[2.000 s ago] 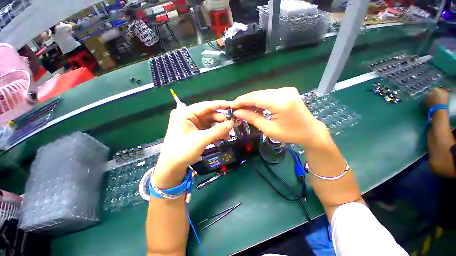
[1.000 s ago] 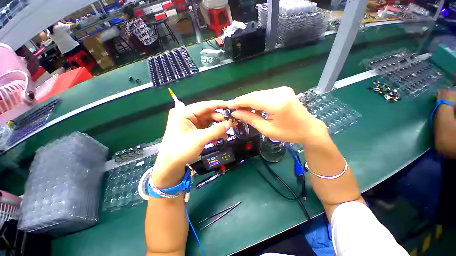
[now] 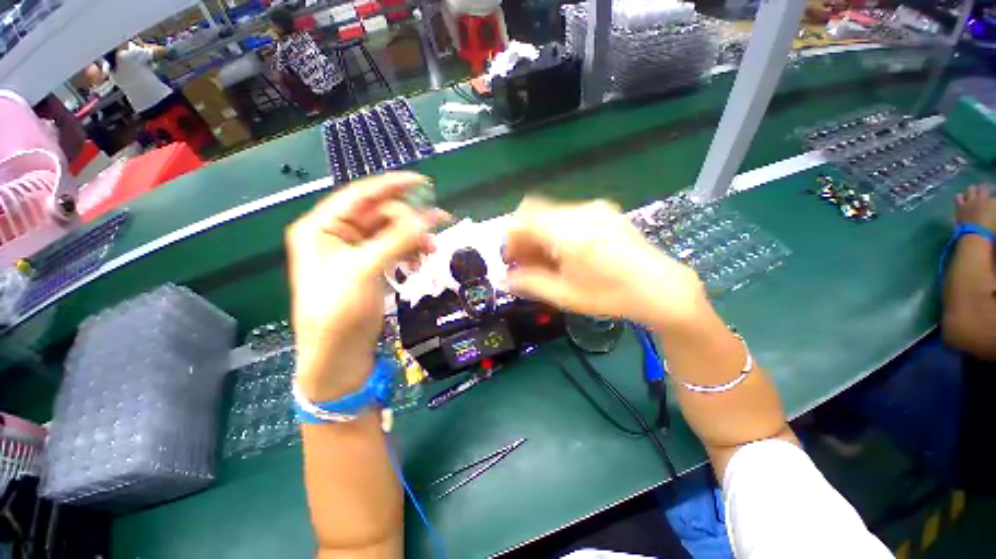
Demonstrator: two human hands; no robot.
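My left hand (image 3: 355, 257), with a blue wrist strap, is raised left of the black bench unit (image 3: 464, 339). Its thumb and fingers pinch a small greenish module (image 3: 419, 195), blurred. My right hand (image 3: 584, 257) is raised over the unit's right side, fingers curled together and blurred; whether it holds a small part cannot be told. The unit has a lit display, a round black cup (image 3: 469, 265) on top and white wipes (image 3: 446, 262) draped behind. Dark tweezers (image 3: 481, 467) lie in front of the unit.
Stacked blister trays (image 3: 142, 399) stand left. Flat blister trays (image 3: 726, 249) lie either side of the unit. A metal post (image 3: 750, 98) rises behind right. Black cables (image 3: 612, 399) and a clear jar (image 3: 593, 332) are right of the unit. Another person's hand (image 3: 975, 205) is far right.
My hands were together at one small part and are now apart. My left hand has moved left with the module, uncovering the unit's cup and the white wipes. The person at far right has shifted their hand.
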